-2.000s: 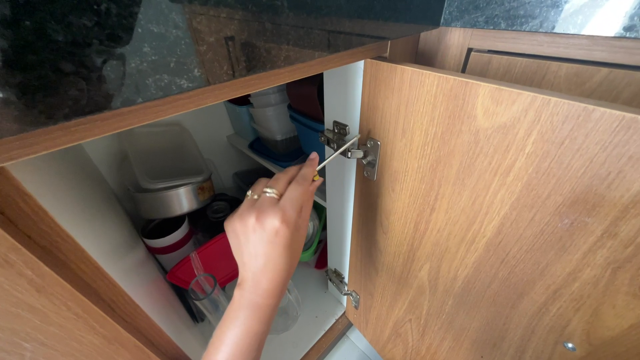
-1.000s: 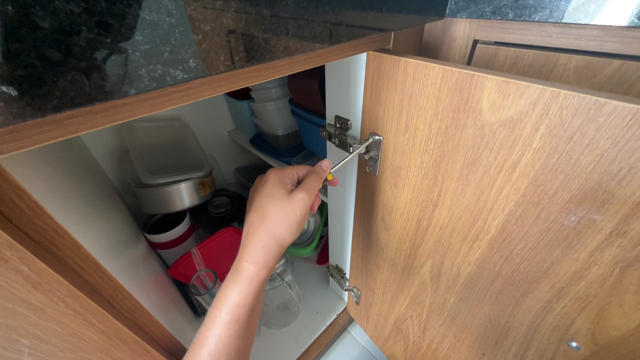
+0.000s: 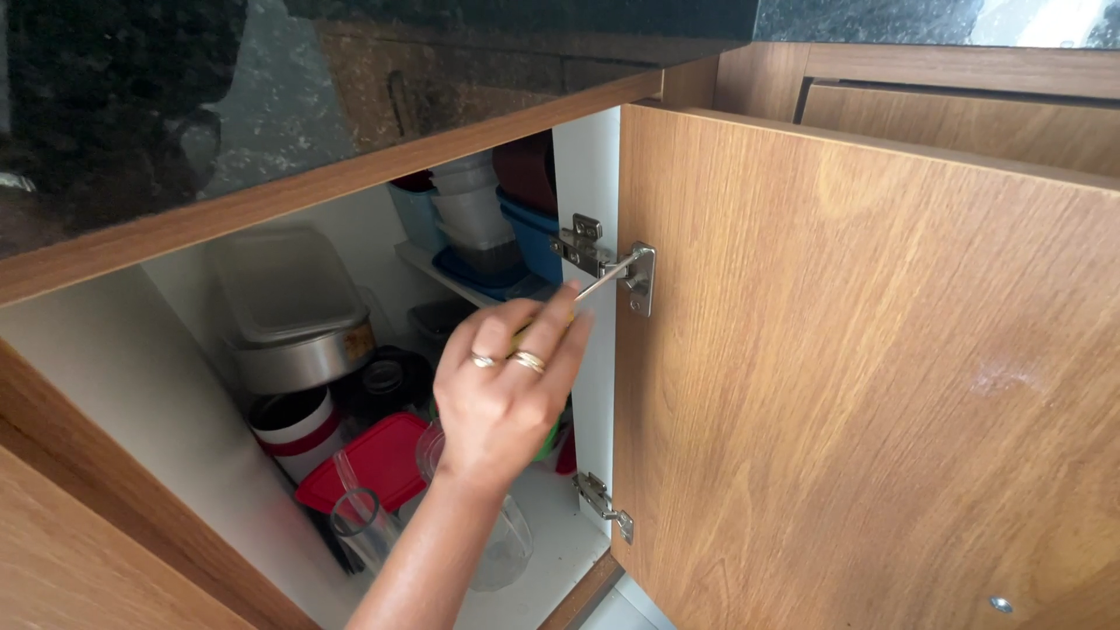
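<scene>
My left hand (image 3: 503,385), with rings on two fingers, is closed around a screwdriver (image 3: 604,278). Its handle is mostly hidden by the fingers, with a little yellow showing. The metal shaft points up and right, and its tip meets the upper part of the door-side plate of the upper metal cabinet hinge (image 3: 641,278). That hinge joins the white cabinet side (image 3: 591,166) to the open wood-grain door (image 3: 857,350). A lower hinge (image 3: 604,503) sits near the door's bottom corner. My right hand is out of view.
A dark stone countertop (image 3: 262,105) overhangs the cabinet. Inside are a metal pan (image 3: 302,360), a red lid (image 3: 376,464), a clear glass (image 3: 363,525) and a white-and-red container (image 3: 297,429). Stacked plastic tubs (image 3: 477,214) stand on a shelf. Another wooden panel (image 3: 79,542) is at lower left.
My left hand has turned about the screwdriver: its rings show, are hidden one second ago, and show again now. The shaft stays at the upper hinge.
</scene>
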